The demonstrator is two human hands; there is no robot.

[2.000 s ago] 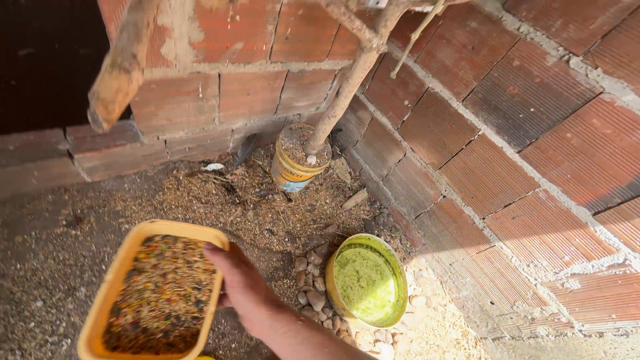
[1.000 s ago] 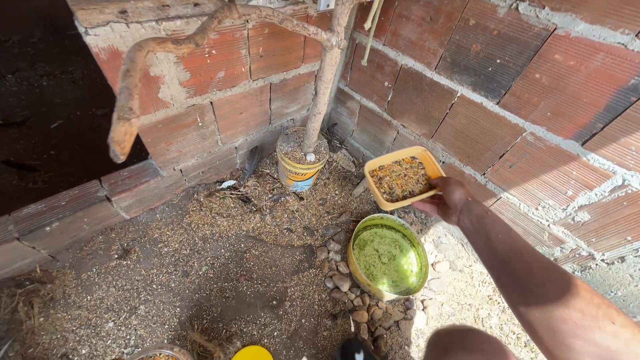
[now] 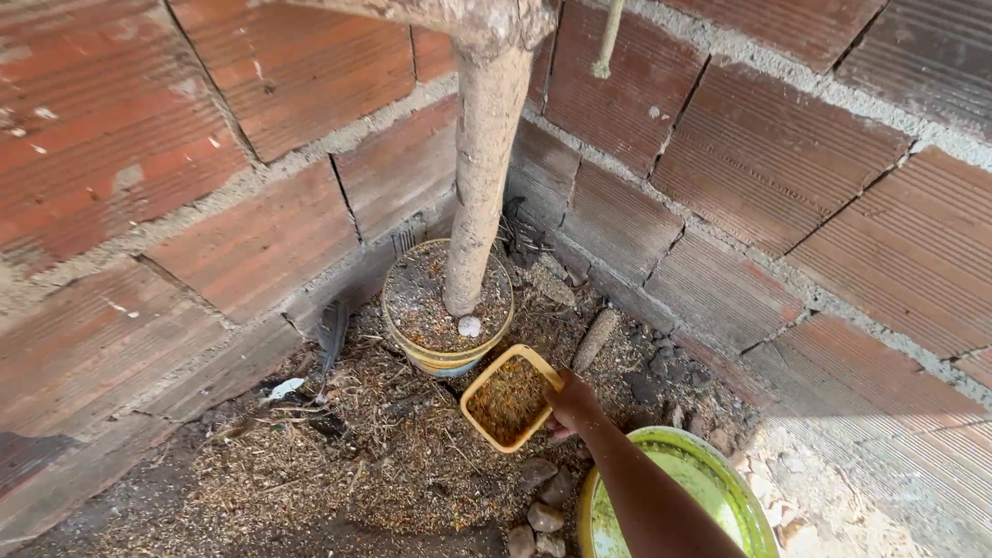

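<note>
My right hand (image 3: 572, 404) grips the right rim of a yellow rectangular plastic container (image 3: 508, 397) with a seed mix in it. The container is close to the front right of a round yellow bucket (image 3: 442, 358), filled with earth or grain, from which a thick wooden branch (image 3: 484, 163) rises. A pale lump (image 3: 469, 326) lies at the foot of the branch. Below my forearm stands a round tub (image 3: 674, 492) with greenish water. My left hand is out of view.
Two hollow-brick walls (image 3: 744, 155) meet behind the bucket. Scattered seed and straw (image 3: 372, 465) cover the ground. Stones (image 3: 545, 517) lie beside the tub, a corn cob (image 3: 595, 339) lies right of the bucket, and a grey feather (image 3: 333, 335) leans at the left wall.
My right hand has carried the container from above the green tub to beside the bucket with the branch. The view has moved closer to the corner.
</note>
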